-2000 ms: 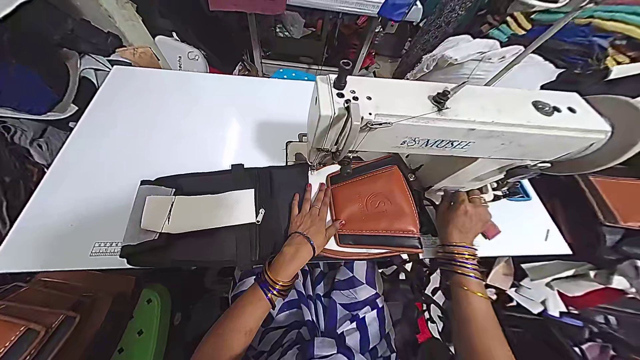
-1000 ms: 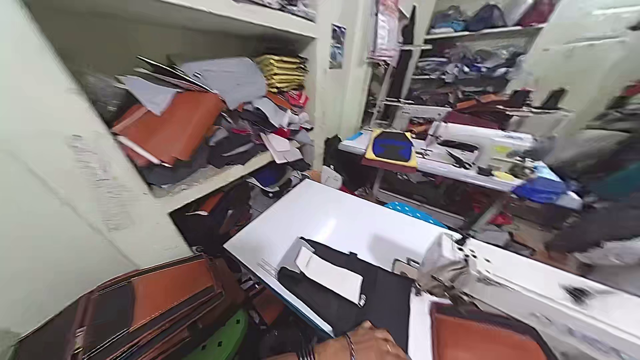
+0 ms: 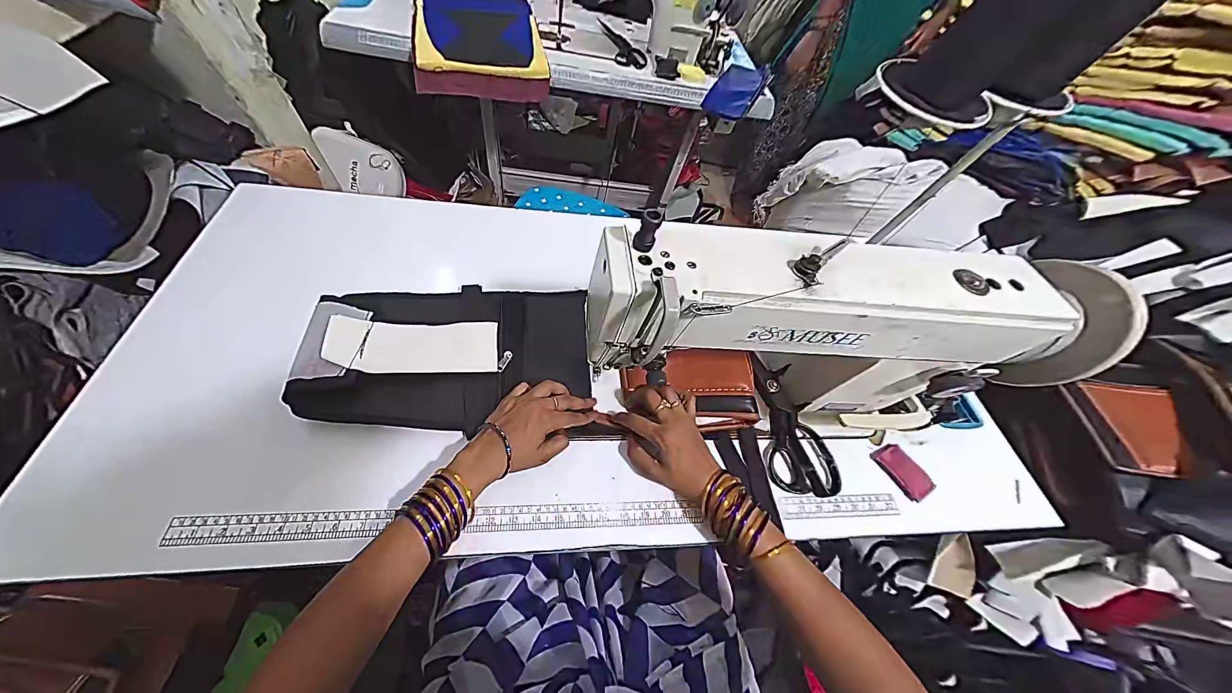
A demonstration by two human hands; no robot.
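A white sewing machine [image 3: 866, 308] stands on the white table. Black fabric with a zipper [image 3: 404, 399] lies left of its needle area, bearing a white strip [image 3: 433, 346]. My left hand [image 3: 534, 423] rests on the black fabric's right edge, fingertips at the white-edged seam. Close by, my right hand [image 3: 669, 433] presses on the near edge of the brown and black leather-like panel [image 3: 712, 373], partly under the machine arm. The fingertips of both hands almost meet below the presser foot, whose contact with the work is hidden. Whether the fingers pinch the material cannot be told.
Black-handled scissors [image 3: 804, 457] lie right of my right hand, with a maroon scrap [image 3: 903, 472] beyond. A printed ruler scale [image 3: 568, 515] runs along the table's front edge. Fabric scraps [image 3: 1078, 577] are heaped at the lower right. Another sewing table [image 3: 616, 77] stands behind.
My right hand has moved left from beside the machine's base to the panel. The work has shifted toward the near side of the table. The view swung away and came back.
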